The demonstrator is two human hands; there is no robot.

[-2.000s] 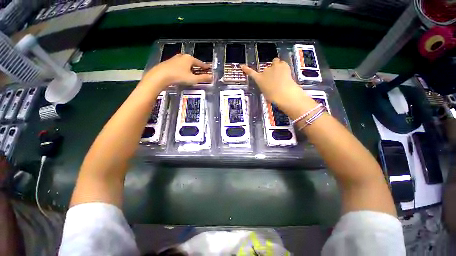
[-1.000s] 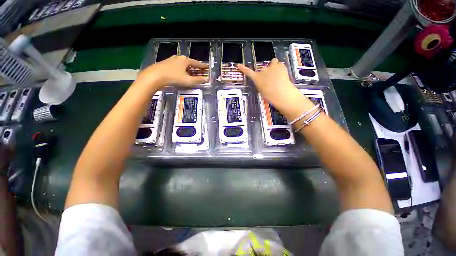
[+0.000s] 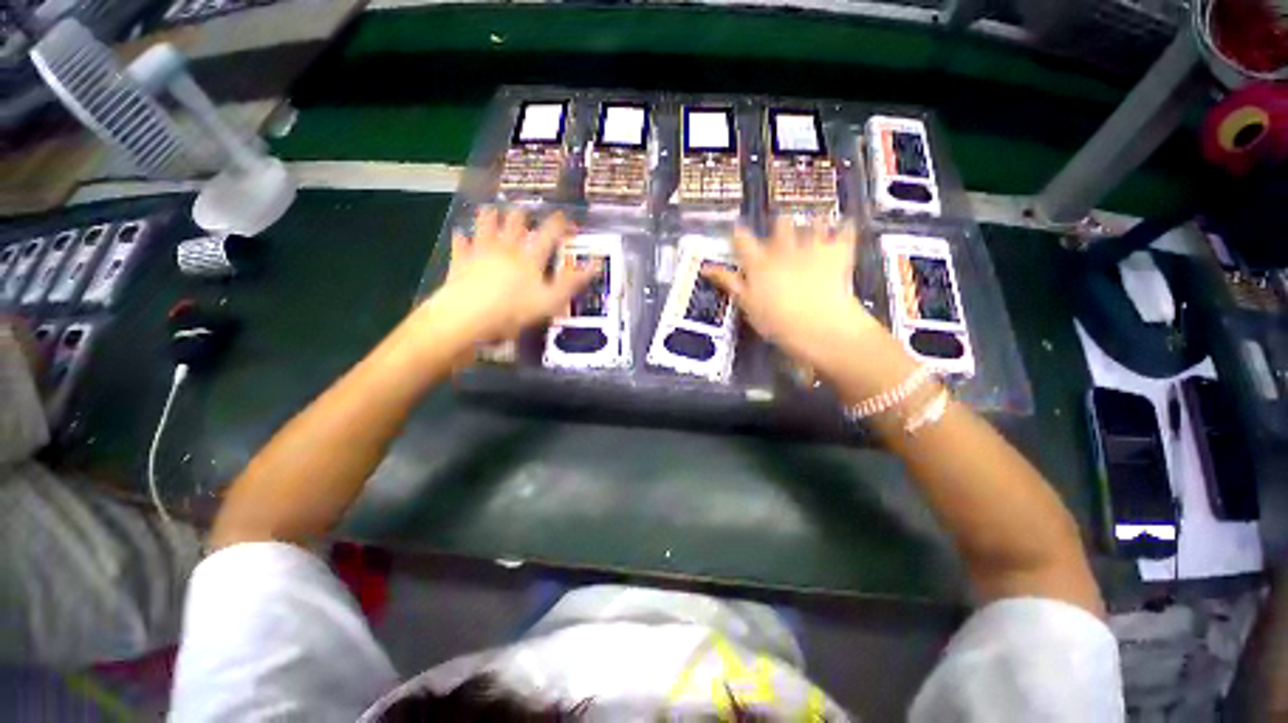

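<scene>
Several gold keypad phones [image 3: 708,156] lie face up in the back row of the clear blister tray [image 3: 1002,339], screens lit white. A phone with its white back up [image 3: 901,167] is at that row's right end. In the front row, white-backed phones lie left [image 3: 591,325], middle and right [image 3: 928,304]; the middle one [image 3: 691,322] is tilted. My left hand [image 3: 511,280] is spread over the front-left pockets, thumb at a phone. My right hand [image 3: 802,287] is spread over the front row, thumb at the tilted phone. Both hands hide what lies beneath.
A white fan [image 3: 243,194] and a white cable [image 3: 164,438] are at left, with trayed phones at far left. A dark phone [image 3: 1133,459] and another lie on white paper at right, by a black round-based stand. A green strip [image 3: 382,106] runs behind the tray. A person's sleeve shows at left.
The back-row screens have gone from dark to white. Both hands have moved from the back-row keypads down to the front row. The middle front phone is now tilted.
</scene>
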